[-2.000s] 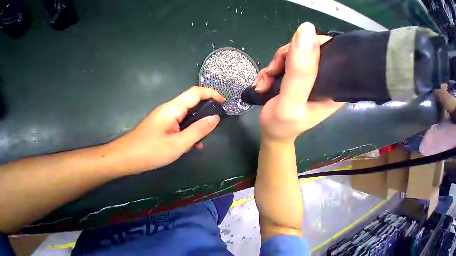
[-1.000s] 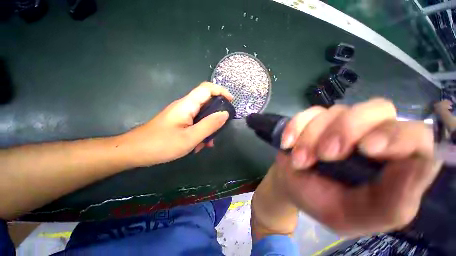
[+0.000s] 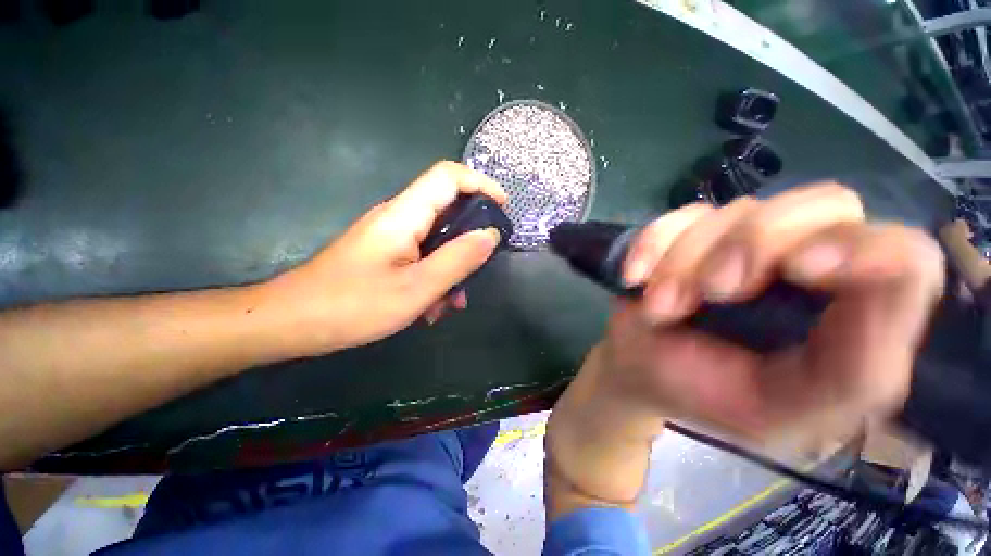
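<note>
My left hand (image 3: 397,261) holds a small black plastic housing (image 3: 469,225) between thumb and fingers, at the lower left edge of the round screw dish (image 3: 588,206). The dish holds many tiny silvery screws over a dotted surface. My right hand (image 3: 782,293), blurred and close to the camera, is closed around the black electric screwdriver (image 3: 592,252). Its tapered nose points left at the dish's lower right edge, apart from the housing. The bit tip cannot be made out.
Loose black housings (image 3: 752,155) lie on the green worktop right of the dish. Scattered screws lie around the dish. Dark objects show at the top left. A white-edged rail (image 3: 804,76) runs along the upper right. A black cord (image 3: 750,456) hangs below my right hand.
Since two seconds ago my right hand has turned and swung the screwdriver's rear down to the right, uncovering the loose housings. Since one second ago it has moved only slightly. My left hand still holds the housing.
</note>
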